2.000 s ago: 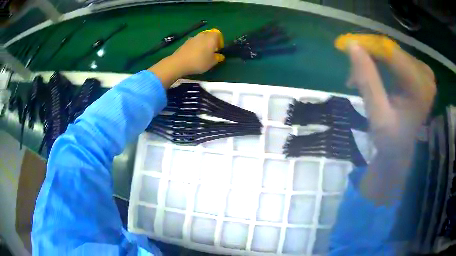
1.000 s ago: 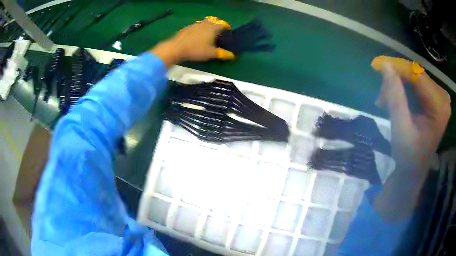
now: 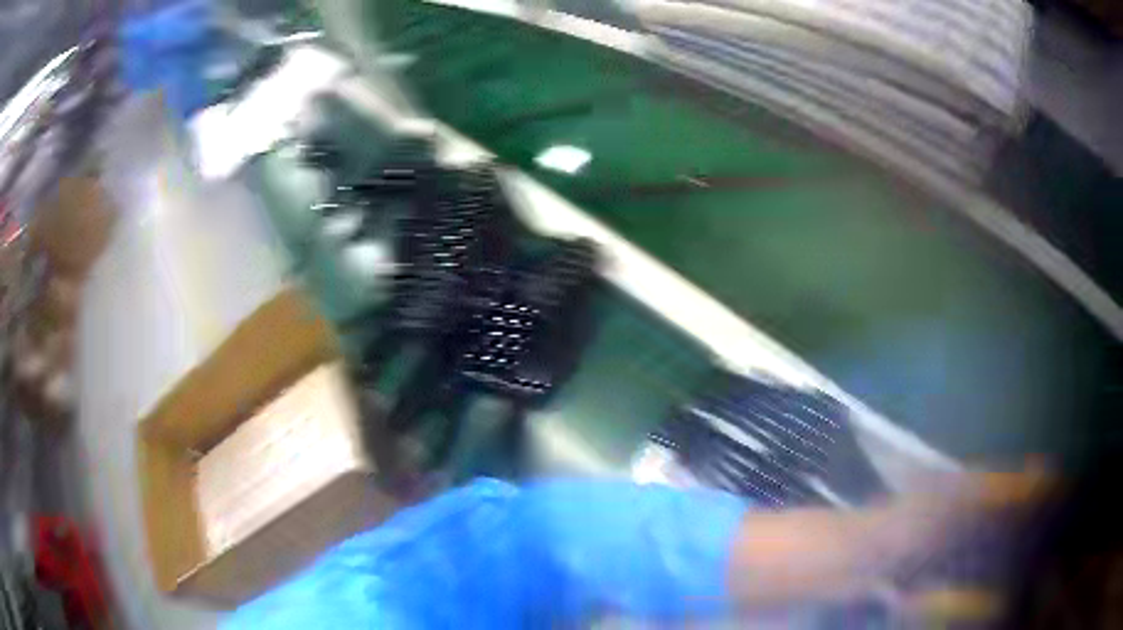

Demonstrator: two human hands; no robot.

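The frame is strongly blurred. My left hand (image 3: 911, 548) is at the lower right, with yellow finger cots smeared near its fingertips. A dark mass lies at its fingers, but I cannot tell whether the hand holds it. My right hand is not in view. A fanned row of black straps (image 3: 776, 443) lies on the white tray just above my left wrist, and most of the tray is hidden or out of frame. Large piles of black straps (image 3: 499, 308) with rows of small glints lie on the green side bench at centre left.
An open brown carton (image 3: 265, 486) with a white thing inside stands at lower left. The green conveyor belt (image 3: 764, 246) crosses diagonally behind a pale rail (image 3: 640, 277). Stacked pale trays (image 3: 862, 62) are at the upper right. Another person's blue sleeve (image 3: 173, 49) shows at upper left.
The view has swung left, bringing in the carton and stacked trays. The tray and my left hand have shifted towards the lower right of the picture. My right hand has left view.
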